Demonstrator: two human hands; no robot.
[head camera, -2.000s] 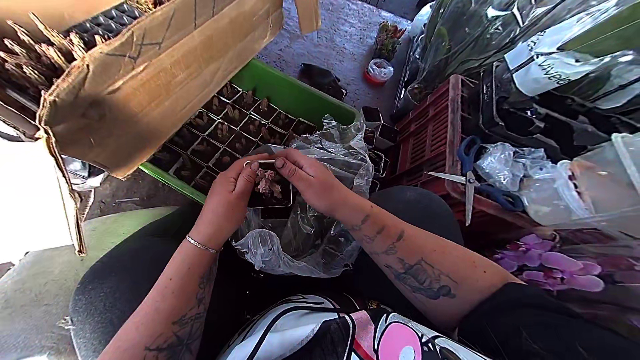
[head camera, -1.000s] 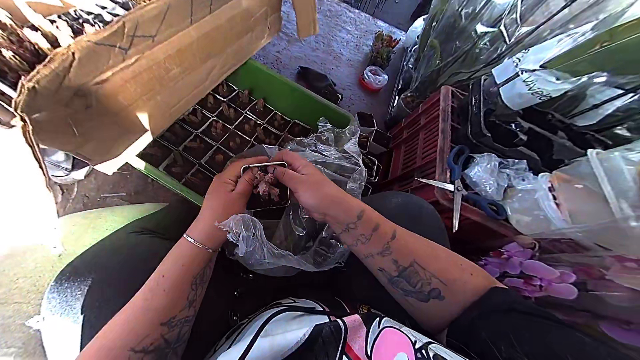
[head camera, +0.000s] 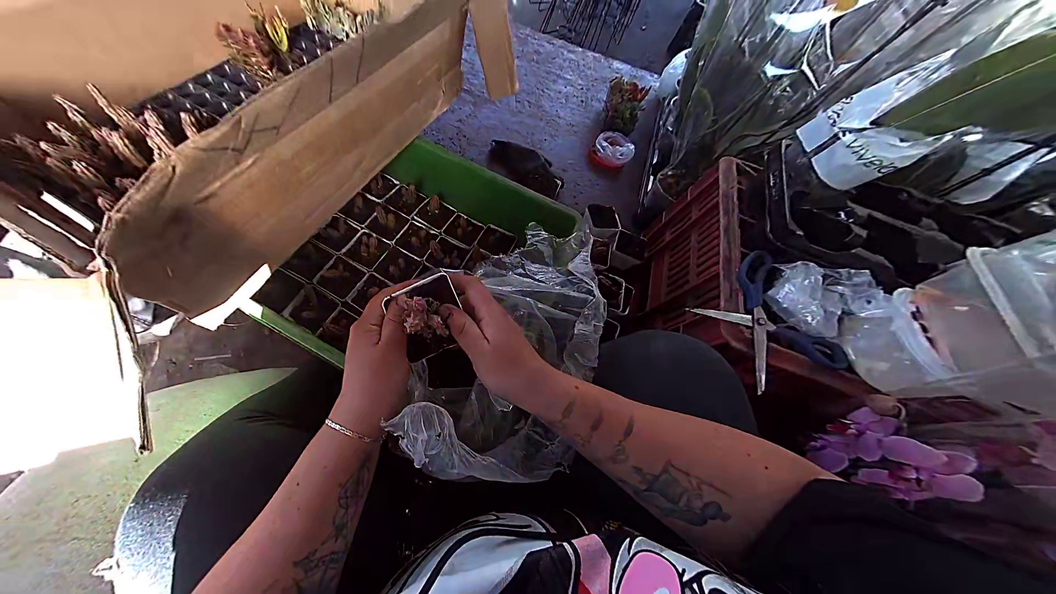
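Between both hands is a small square dark plastic pot (head camera: 431, 351) with a pinkish succulent plant (head camera: 423, 317) in it. My left hand (head camera: 373, 346) grips the pot's left side. My right hand (head camera: 492, 340) holds its right side, with the thumb against the plant. Under and beside the hands lies a crumpled clear plastic bag (head camera: 495, 450) on the lap. Just beyond them stands a green tray (head camera: 503, 194) filled with rows of square pots that hold small plants.
A cardboard box (head camera: 289, 140) with plants stands at the left, its flap over the green tray. Open scissors (head camera: 757, 320) lie on a red plastic crate (head camera: 701, 247) at the right, near clear containers (head camera: 982, 305). Pink orchid flowers (head camera: 899, 454) are at the lower right.
The pot is tilted differently between my hands, with more of its inner wall showing. Both hands keep their hold on it.
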